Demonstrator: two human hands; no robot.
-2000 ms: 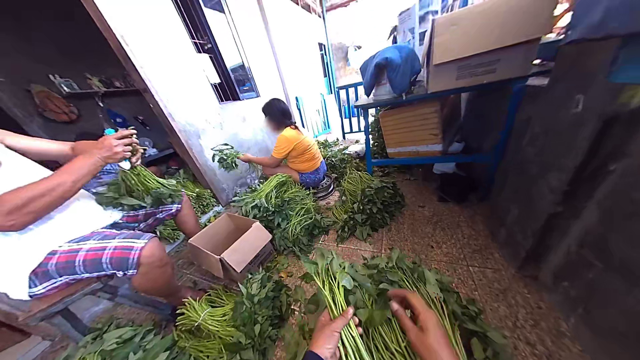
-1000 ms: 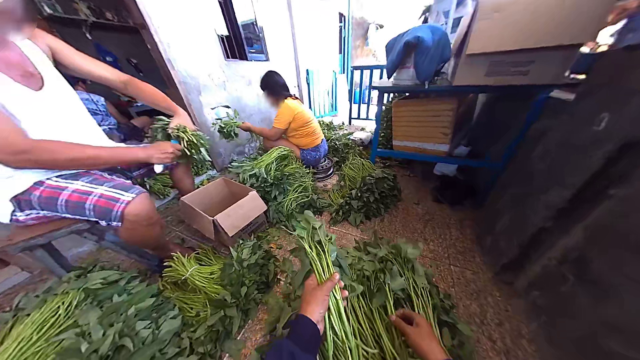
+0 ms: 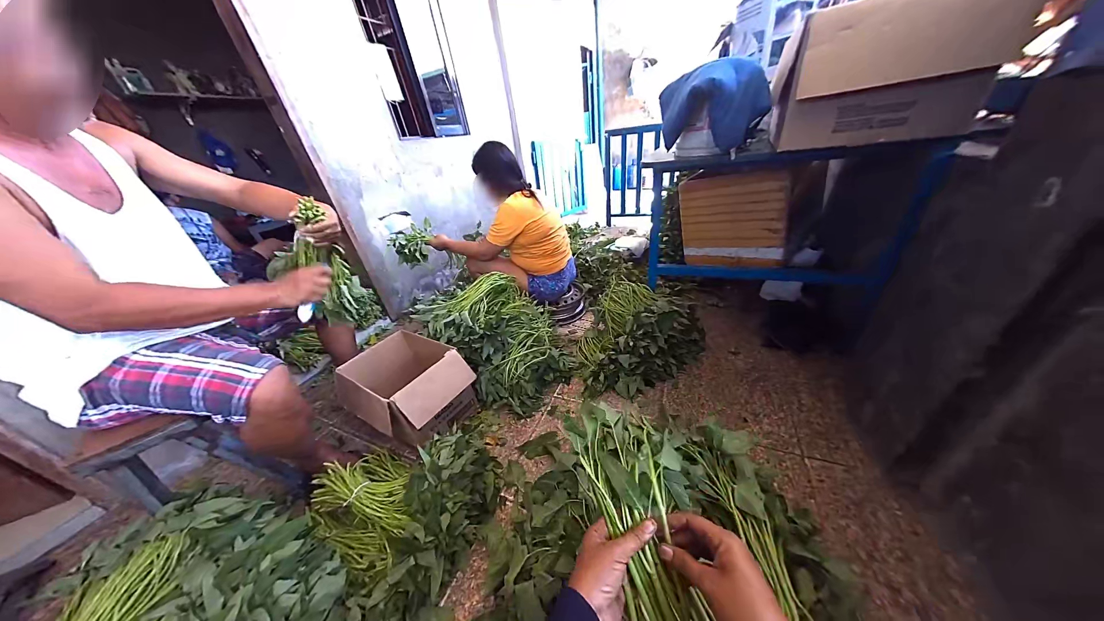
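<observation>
My left hand (image 3: 608,561) is wrapped around a bunch of long-stemmed leafy greens (image 3: 625,483), leaves pointing away from me. Close beside it, my right hand (image 3: 716,561) pinches a stem at the bunch's right side between thumb and fingers. Under and around both hands lies a loose pile of the same greens (image 3: 750,500), its stems running toward me. The lower stem ends are cut off by the frame's bottom edge.
Tied greens (image 3: 362,509) and a leafy heap (image 3: 250,561) lie at left. An open cardboard box (image 3: 405,388) stands beyond. A seated person (image 3: 112,259) handles greens at left; another in orange (image 3: 528,233) crouches by more piles. A blue table (image 3: 776,159) stands at right.
My right hand has moved from the loose greens on the right to the bunch in my left hand. The seated person's hands have shifted on their greens.
</observation>
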